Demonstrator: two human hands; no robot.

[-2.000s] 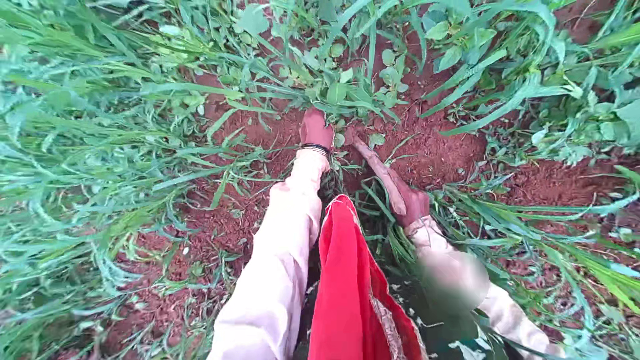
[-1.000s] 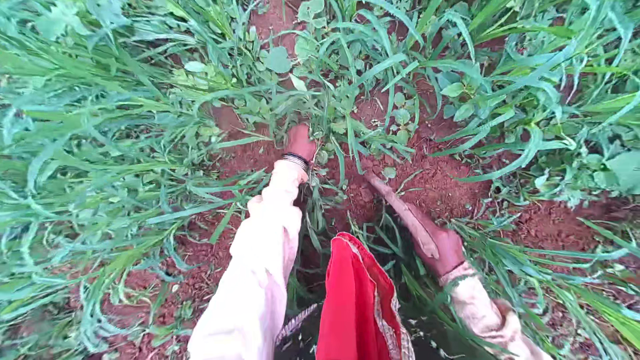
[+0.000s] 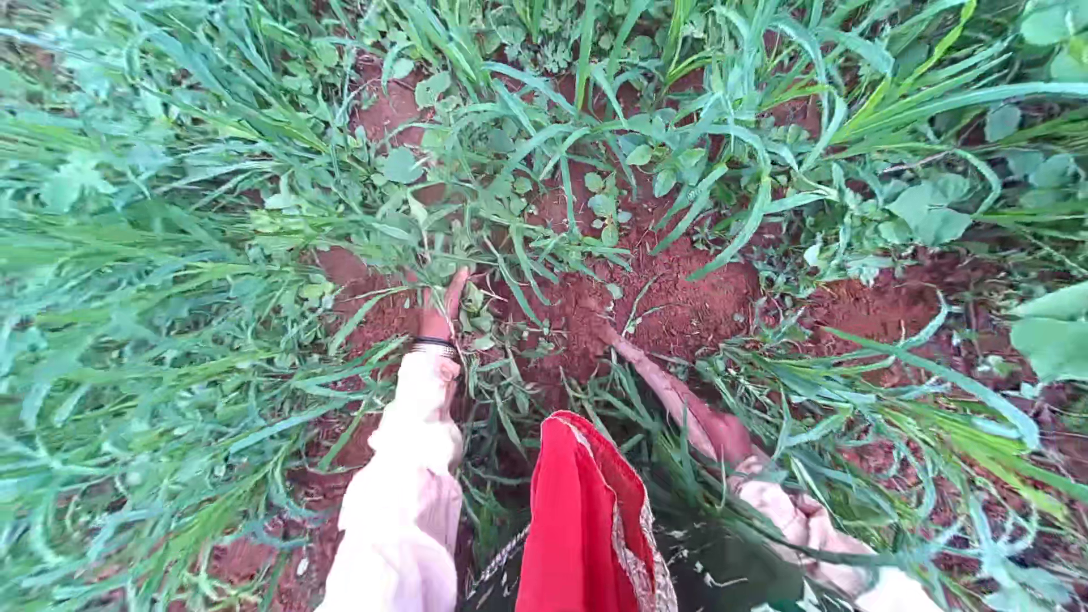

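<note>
My left hand (image 3: 442,308), with bangles at the wrist, reaches in among low leafy plants (image 3: 433,225); leaves hide most of its fingers, and whether they grip a stem cannot be told. My right hand (image 3: 724,438) is closed around a wooden-handled tool (image 3: 659,380) that slants up and to the left. The tool's far end meets the red soil (image 3: 586,319), and its tip is not distinct there.
Long-bladed green grass (image 3: 212,280) stands thick on the left, with more grass (image 3: 918,399) at the right. Broad leaves (image 3: 1054,336) show at the right edge. A red cloth (image 3: 569,518) with a patterned border hangs between my forearms.
My left hand was a closed fist low in the plants a second ago; a thumb or finger now shows extended. The right hand still holds the tool, its far end at the soil.
</note>
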